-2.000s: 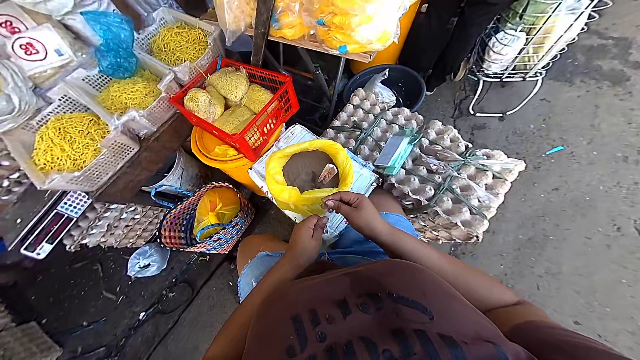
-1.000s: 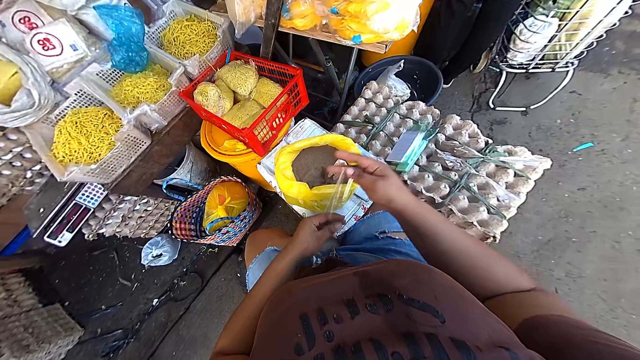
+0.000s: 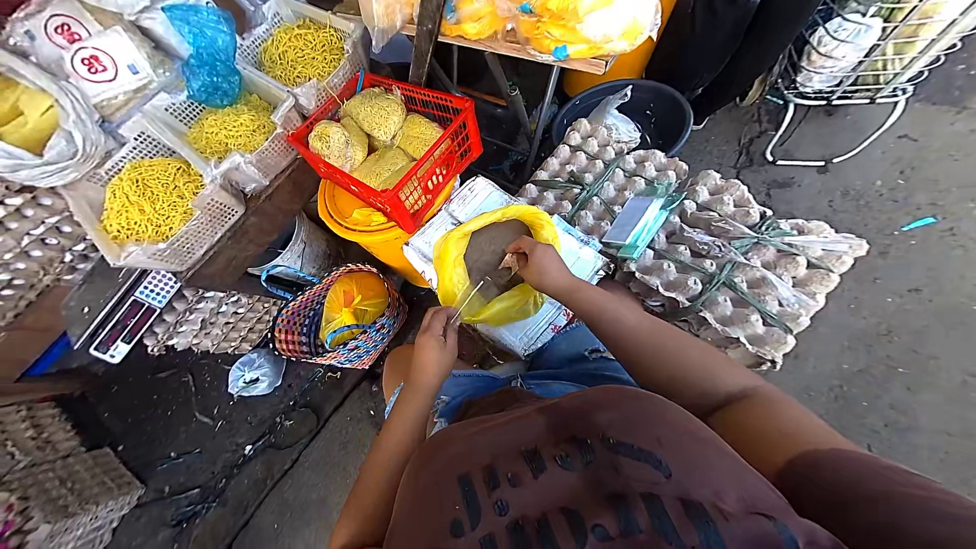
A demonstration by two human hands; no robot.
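Note:
A yellow plastic bag (image 3: 455,263) lies open in front of me, holding a dark grey-brown powder (image 3: 488,248). My left hand (image 3: 437,343) pinches the edge of a small clear plastic bag (image 3: 474,301) at the near rim of the yellow bag. Over the powder, my right hand (image 3: 540,265) has its fingers closed on a small brownish piece, perhaps a scoop; its shape is mostly hidden. White printed packaging (image 3: 526,332) lies under the yellow bag. On the egg trays to the right rests a stack of clear plastic bags (image 3: 631,223).
Tied egg trays (image 3: 732,259) lie to the right. A red crate (image 3: 438,171) of bagged noodles stands on a yellow bucket (image 3: 381,236). At the left are a woven basket (image 3: 293,328), a calculator-like scale (image 3: 133,316) and white baskets (image 3: 187,244) of yellow noodles. A dark basin (image 3: 675,114) stands behind.
My right hand has moved from above the bag's near right side down to the powder. Two seconds ago both hands were close together at the near rim; now they are apart.

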